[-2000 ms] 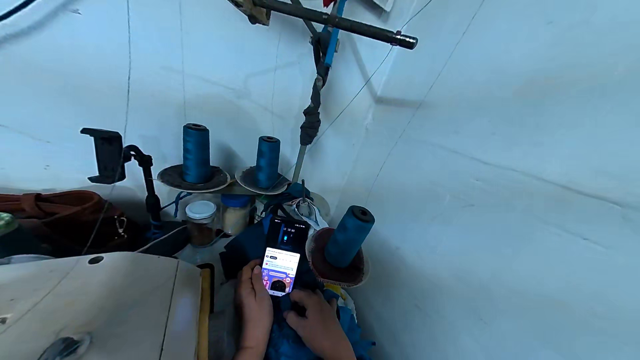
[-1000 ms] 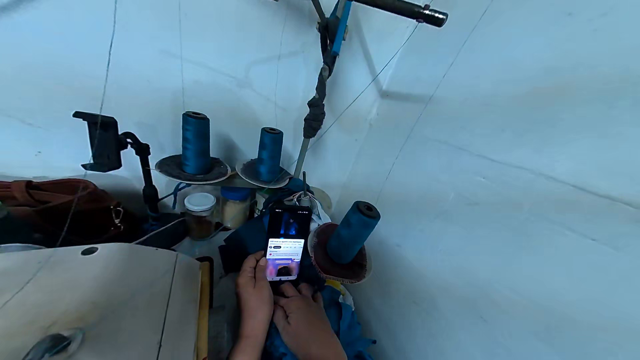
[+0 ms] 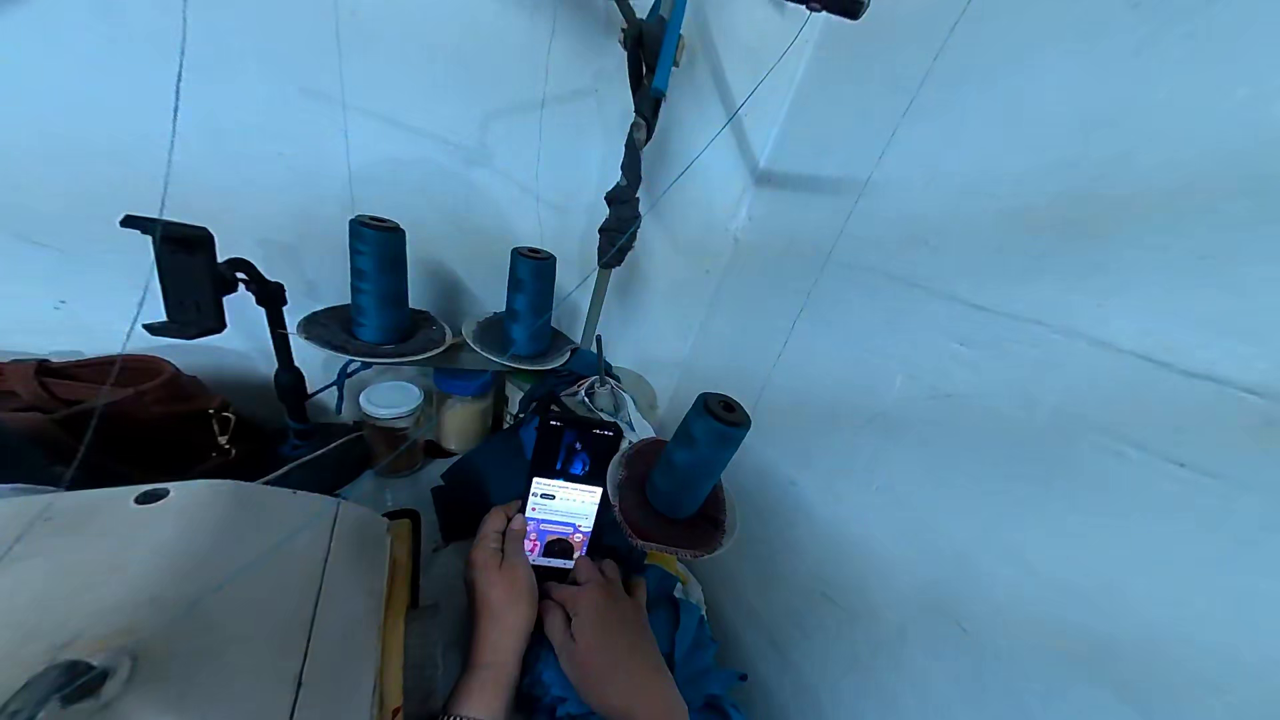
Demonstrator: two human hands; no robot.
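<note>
A black smartphone (image 3: 566,495) with a lit screen leans over dark blue cloth (image 3: 480,485), its top edge tilted slightly right. My left hand (image 3: 503,580) is at its lower left side, fingers and thumb against the edge. At the bottom edge, my right hand (image 3: 605,625) rests with its fingertips touching or close to the phone; whether they grip it cannot be told. A cone of blue thread (image 3: 698,460) stands tilted on a round pad just right of the phone. Two more thread cones, one larger (image 3: 379,280) and one smaller (image 3: 530,300), stand upright behind.
The pale sewing machine body (image 3: 180,590) fills the lower left. Behind it are a brown bag (image 3: 120,410), a black phone holder (image 3: 190,280) and lidded jars (image 3: 392,425). A cloth-wrapped thread stand pole (image 3: 622,210) rises near the wall corner. Blue fabric (image 3: 700,650) hangs at the lower right.
My right hand's fingers are drawn closer to the phone's bottom edge than two seconds ago. My left hand stays at the phone's side. The view has shifted slightly.
</note>
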